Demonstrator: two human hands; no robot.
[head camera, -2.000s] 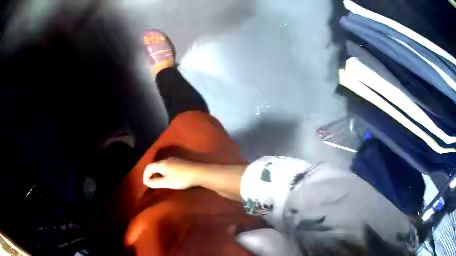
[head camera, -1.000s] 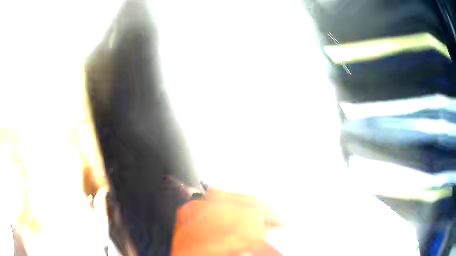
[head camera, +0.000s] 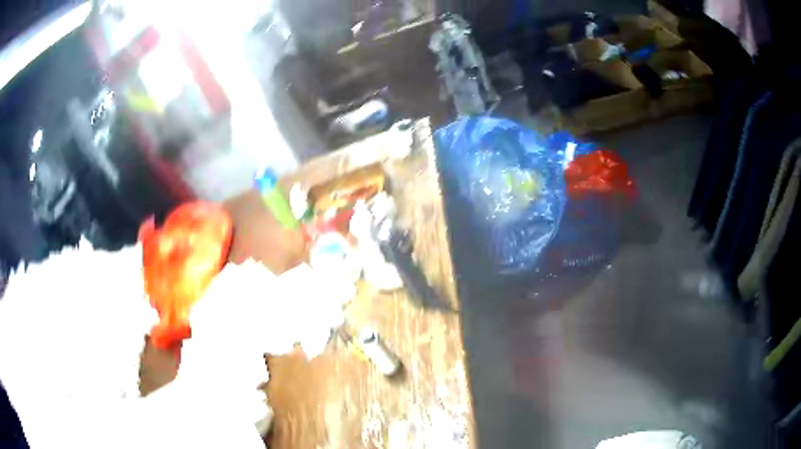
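Note:
No hand shows in this frame. A garment pile (head camera: 79, 342), bright white and overexposed, covers the left part of the brown table (head camera: 422, 368). A red plastic bag (head camera: 186, 259) lies crumpled among the white cloth. A white-grey cylinder (head camera: 381, 353) lies on the table with a tiny yellow item beside it. A spray bottle (head camera: 378, 250) with a dark part lies behind it. A green bottle (head camera: 277, 202) with a blue top is at the back. A white piece (head camera: 645, 440), perhaps my sleeve, is cut off at the bottom edge.
A blue plastic bag (head camera: 518, 188) and a red bag (head camera: 599, 173) are on the floor right of the table. Open cardboard boxes (head camera: 615, 101) are at the back right. Dark clothes (head camera: 746, 202) hang along the right edge. The picture is partly blurred.
The view has swung up from the floor and my lap to the table. My hand, seen over the orange clothing two seconds ago, is out of view.

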